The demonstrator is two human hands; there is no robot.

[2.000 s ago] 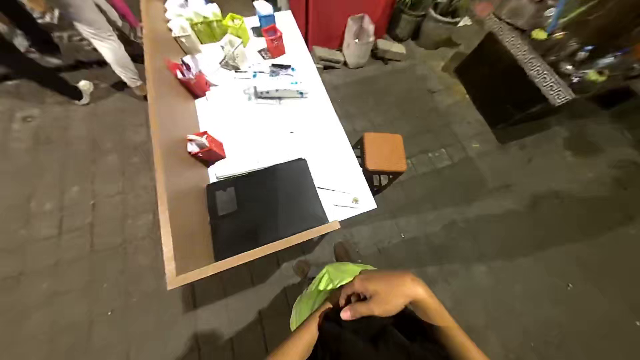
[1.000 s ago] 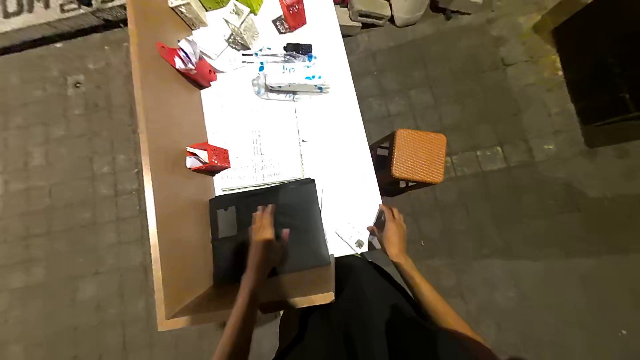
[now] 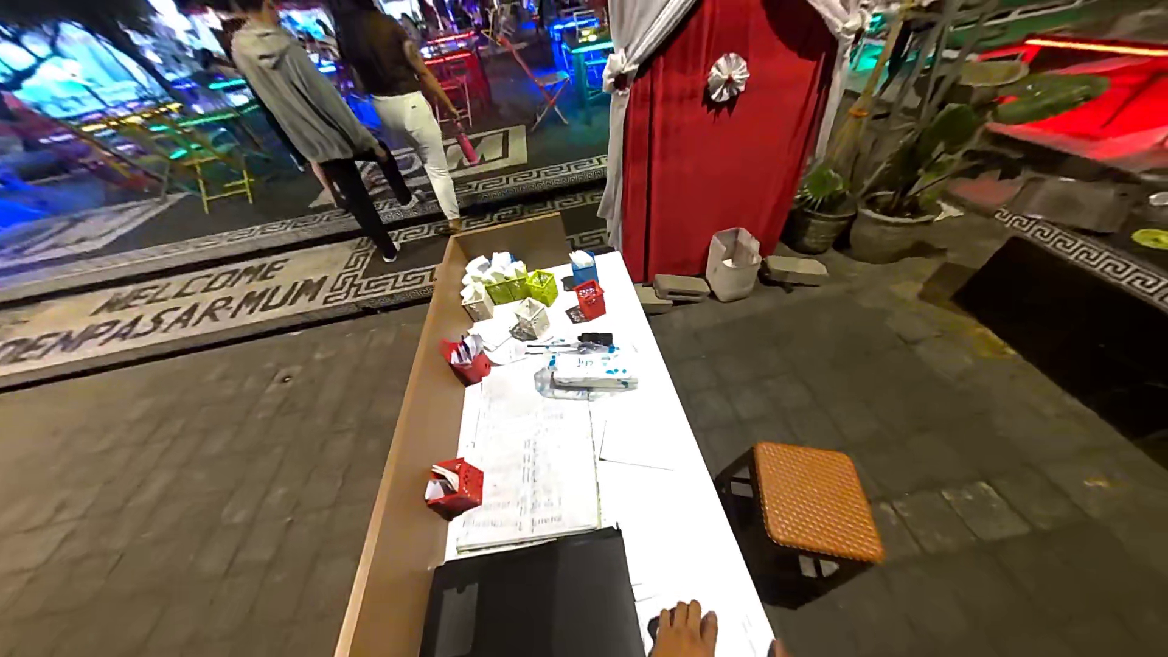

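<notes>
My left hand (image 3: 684,631) lies palm down on the white tabletop (image 3: 680,538) at the bottom of the view, fingers slightly apart, beside a small dark patch I cannot identify. Only a sliver of my right hand (image 3: 778,649) shows at the table's right edge; its fingers are hidden. Left of my left hand is a black folder (image 3: 547,602), and beyond it an open book with written pages (image 3: 534,465). A red basket (image 3: 454,489) with papers stands beside the book. Farther up are a clear plastic pack with blue marks (image 3: 589,374) and a second red basket (image 3: 467,359).
A wooden side panel (image 3: 406,474) edges the table's left. An orange woven-top stool (image 3: 817,502) stands at its right. Green baskets (image 3: 541,287), a blue one (image 3: 583,267) and another red one (image 3: 590,299) sit at the far end. Two people (image 3: 306,100) are beyond, near a red curtain (image 3: 712,137).
The view has tilted up toward the far end. My left hand has left the black folder and is now on the tabletop right of it. Less of my right hand shows.
</notes>
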